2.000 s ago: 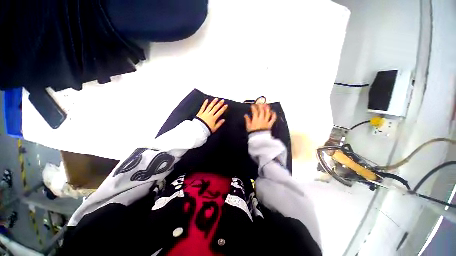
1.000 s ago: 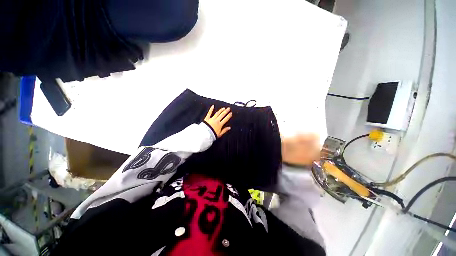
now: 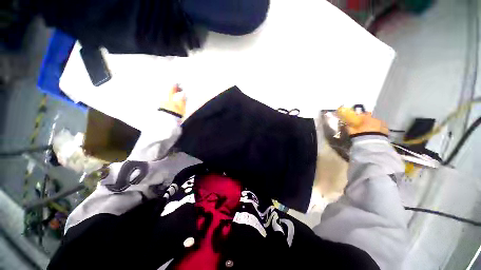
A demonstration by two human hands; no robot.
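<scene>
The dark shorts [image 3: 253, 142] lie flat on the white-covered table [image 3: 316, 58] before me, waistband away from me. A small loop of drawstring [image 3: 288, 112] sticks out at the waistband's top edge. My right hand [image 3: 366, 125] is closed round the handle of the steam iron [image 3: 335, 129], just right of the shorts' waist corner. The iron's silver plate shows blurred. My left hand [image 3: 175, 101] is off the shorts, left of them over the table, fingers partly curled; whether it holds anything is too blurred to tell.
A dark garment pile [image 3: 158, 31] and a padded navy board [image 3: 227, 13] are at the far left. A phone [image 3: 96, 66] lies on the left corner. A blue crate [image 3: 55, 68] and cardboard box [image 3: 108, 134] are beyond the left edge. Yellowish hose [image 3: 448, 120] and black cable run right.
My right hand has left the shorts, reached right and taken the iron, which has moved up beside the waistband. My left hand has lifted off the shorts and moved left. The view has shifted.
</scene>
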